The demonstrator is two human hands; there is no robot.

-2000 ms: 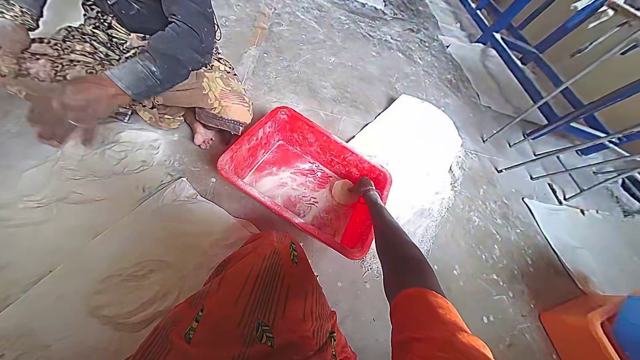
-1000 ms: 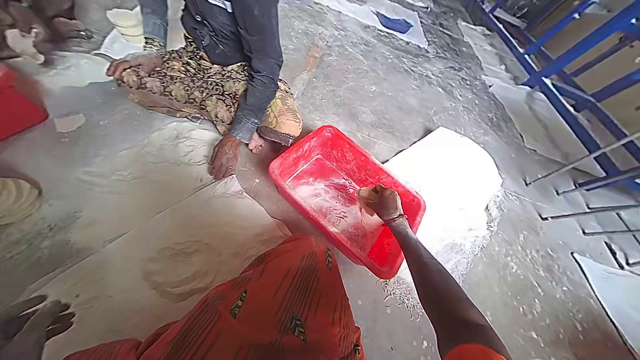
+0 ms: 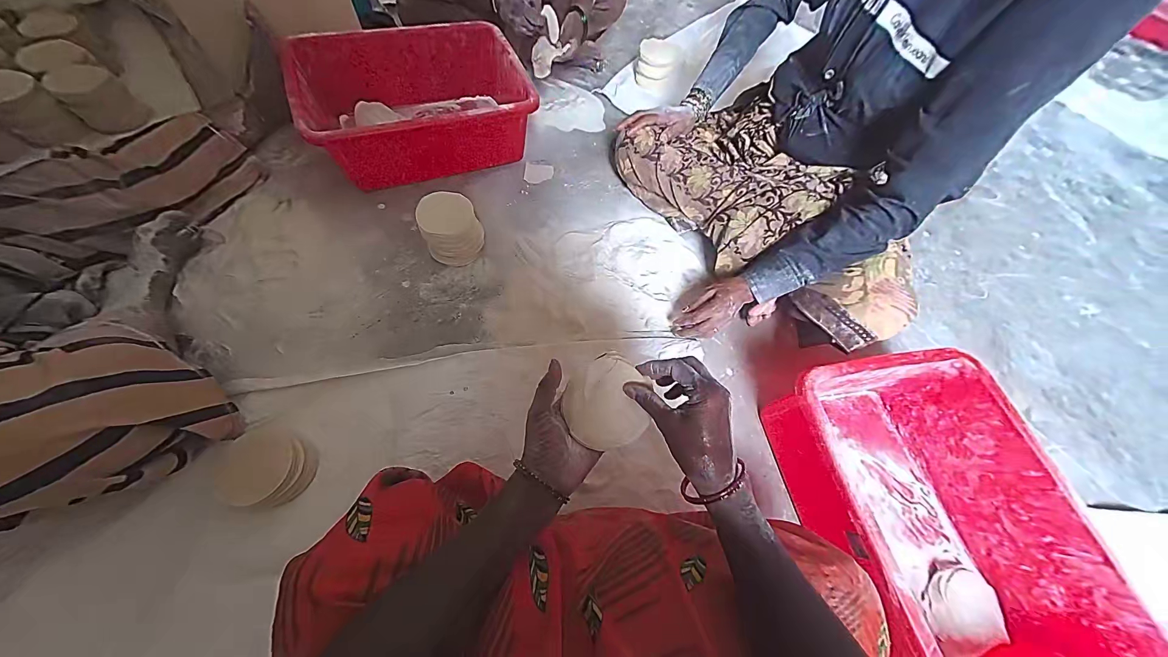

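A pale round dough disc, perhaps several stacked (image 3: 604, 403), is held above the floury sheet in front of my lap. My left hand (image 3: 558, 438) cups it from the left and below. The thumb and fingers of my right hand (image 3: 689, 415) pinch its right edge. A red plastic tub (image 3: 1031, 493) with flour inside stands at my right, and a pale stack of dough (image 3: 965, 604) lies in its near end. Further stacks of thin dough discs sit on the floor at the left (image 3: 260, 467) and ahead (image 3: 447, 226).
A second red tub (image 3: 411, 151) with dough pieces stands ahead on the left. A co-worker in a dark jacket (image 3: 821, 109) sits ahead on the right, hands near a flour patch (image 3: 643, 260). Another person's striped cloth (image 3: 100, 411) is at the left. One more person's hands show at the top.
My right hand has left the red tub and come over the sheet to the dough disc. My left hand, at the lower left edge one second ago, now holds it too. The view has swung left.
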